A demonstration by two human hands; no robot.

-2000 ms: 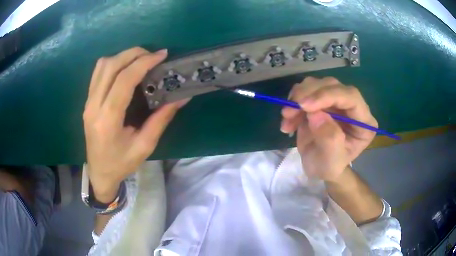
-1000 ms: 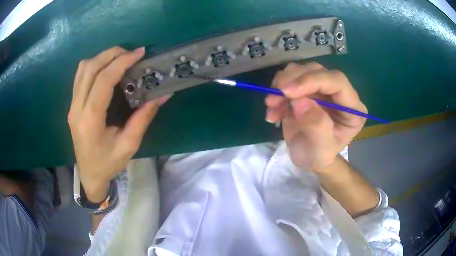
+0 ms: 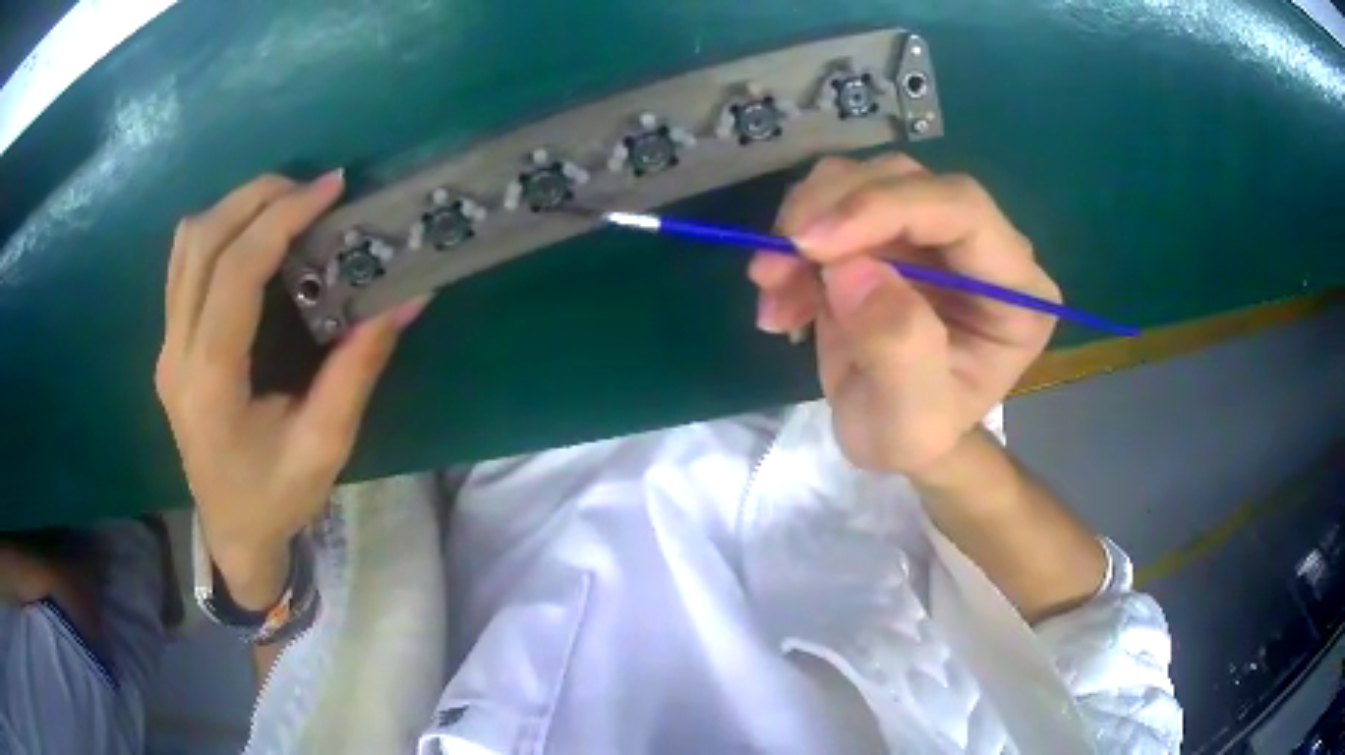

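A long grey-brown metal block (image 3: 701, 165) lies on the green bench top, its right end tilted away from me. Several dark inserts with metallic tabs sit in a row along it, with a round hole at each end. My left hand (image 3: 266, 354) grips the block's left end between thumb and fingers. My right hand (image 3: 915, 303) holds a fine brush (image 3: 716, 232) with a blue handle and silver ferrule. The brush's dark tip is at the block's near side, just below the third insert from the left (image 3: 546, 183). Whether the tip touches is hard to tell.
The glossy green bench top (image 3: 590, 332) runs under the block. A white strip (image 3: 89, 74) shows at the upper left. Another person's sleeve and arm (image 3: 67, 649) are at the lower left. The grey floor with a yellow line (image 3: 1180, 342) is at the right.
The block and my left hand have shifted left in the picture. The brush tip was near the second insert from the left and is now near the third.
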